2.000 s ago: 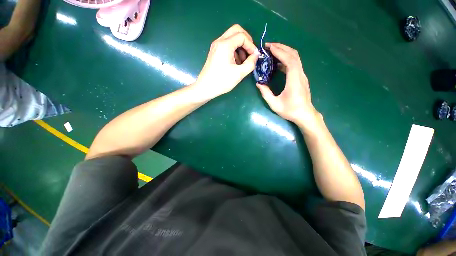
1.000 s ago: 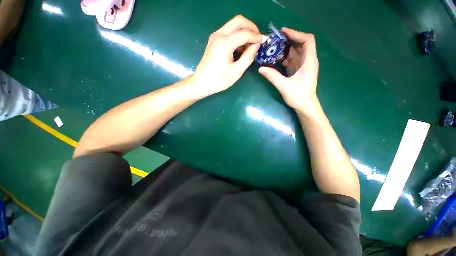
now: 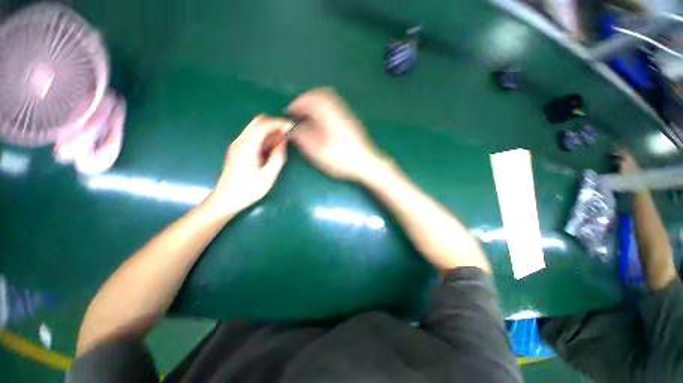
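Note:
My left hand [image 3: 255, 161] and my right hand [image 3: 329, 135] meet above the green bench, left of centre. The left thumb and fingertips pinch something tiny and pale [image 3: 290, 127]; its shape is too small and blurred to tell. My right hand is motion-blurred, its fingertips at the same spot; whether it grips anything cannot be told. A dark blue round motor assembly [image 3: 401, 57] with a small pale end lies beyond my hands on the far green surface.
Pink fan [image 3: 45, 82] at left. White strip [image 3: 518, 213] at right, then a crinkled clear bag [image 3: 593, 217] and blue bin [image 3: 630, 250]. More round units [image 3: 508, 77] and a black housing [image 3: 563, 108] stand far right. Another person's arm [image 3: 651, 224] is at the right edge.
The round unit has left my hands and a unit now lies beyond them. My hands have come together fingertip to fingertip. The view has turned, showing more of the fan and right side.

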